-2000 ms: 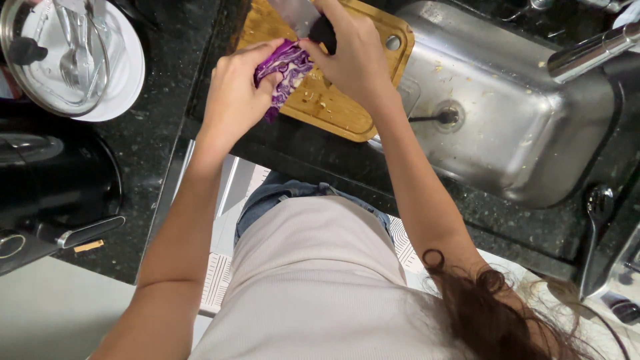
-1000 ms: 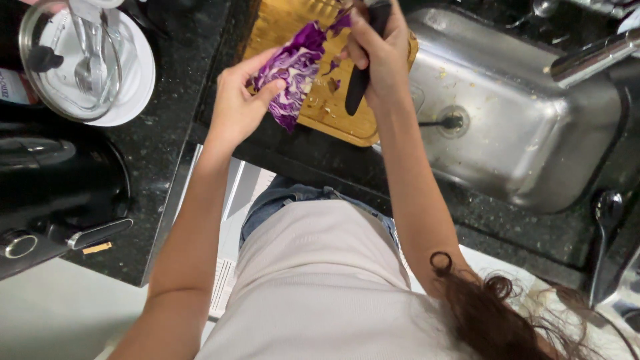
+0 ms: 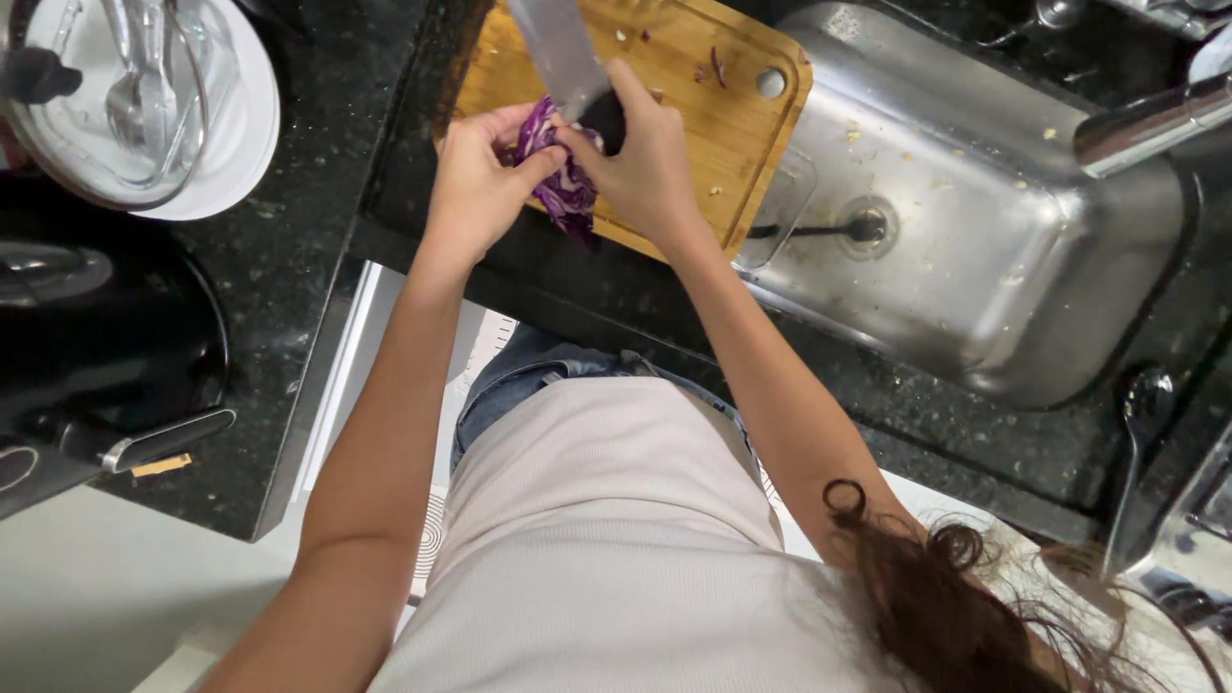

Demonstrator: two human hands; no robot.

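Between my hands is a piece of red cabbage point(image 3: 566, 192), over the near edge of a wooden cutting board point(image 3: 712, 115). My left hand point(image 3: 491, 173) grips the cabbage from the left, thumb on top. My right hand point(image 3: 645, 154) holds a kitchen knife by its black handle point(image 3: 604, 120), and its thumb touches the cabbage. The knife's blade point(image 3: 558, 48) points away from me, up and to the left, above the board. Small purple and pale scraps lie on the board.
A stainless steel sink point(image 3: 991, 250) with food bits adjoins the board on the right, below a faucet point(image 3: 1155, 120). On the left are white plates point(image 3: 255, 125) with a glass lid point(image 3: 197, 96) and cutlery, and a black appliance point(image 3: 106, 337). A spoon point(image 3: 1136, 462) lies at the right.
One second ago the knife handle pointed toward me and the cabbage showed more fully. Now the blade points away, and my right hand has moved left against the cabbage.
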